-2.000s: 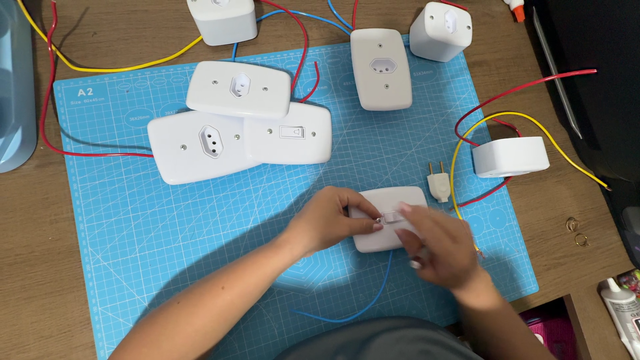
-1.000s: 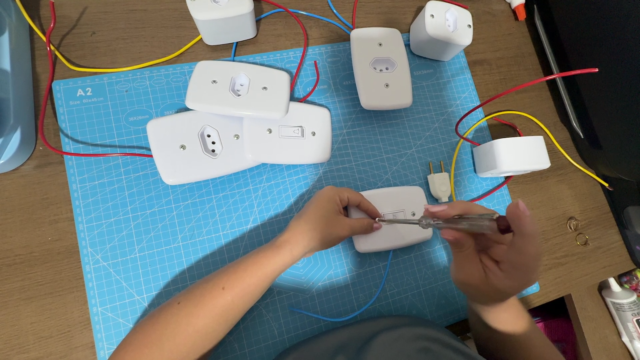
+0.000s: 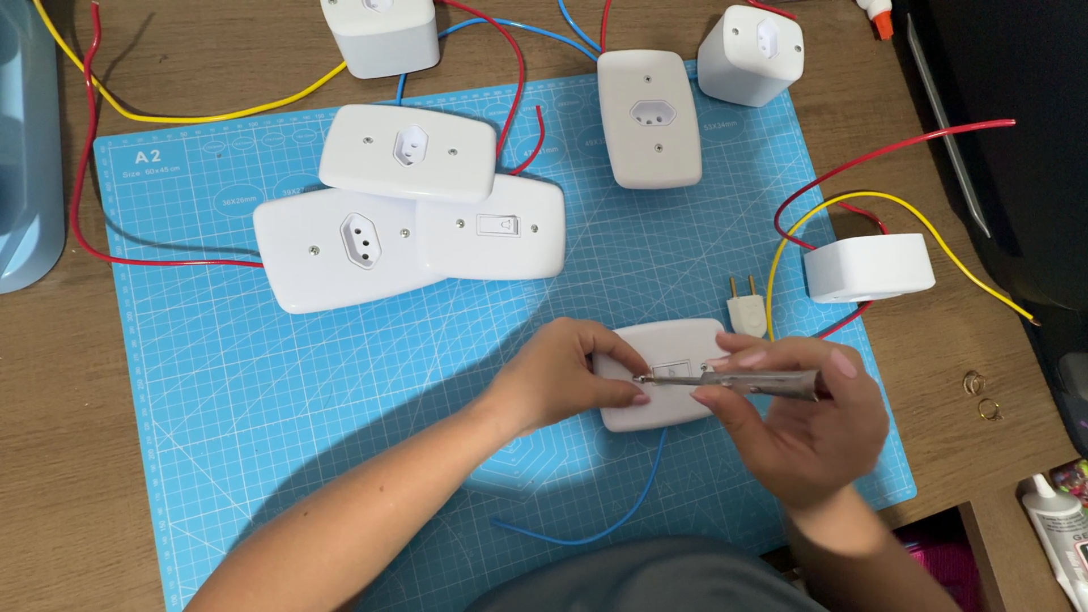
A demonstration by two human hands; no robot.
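A white switch plate (image 3: pixel 663 405) lies on the blue cutting mat (image 3: pixel 340 357), and a blue wire (image 3: pixel 633 510) runs out from under its near edge. My right hand (image 3: pixel 807 408) grips a screwdriver (image 3: pixel 748 382) with a clear handle, held nearly level over the plate. The screwdriver's tip meets a small screw at the plate's left side. Thumb and index finger of my left hand (image 3: pixel 565 374) pinch around that screw and tip. Just beyond the plate's right corner lies a white two-pin plug (image 3: pixel 748 316).
Socket plates (image 3: pixel 285 246) overlap another switch plate (image 3: pixel 510 255) at the left. A further socket plate (image 3: pixel 650 170), white socket boxes (image 3: pixel 739 72) and a white piece with red and yellow wires (image 3: pixel 871 268) lie around. Rings (image 3: pixel 988 410) and a glue tube (image 3: pixel 1054 527) are at the right.
Two seconds ago my right hand was at the plate with no screwdriver visible; one second ago it held the screwdriver there. Its fingers have since shifted on the handle. My left hand has stayed.
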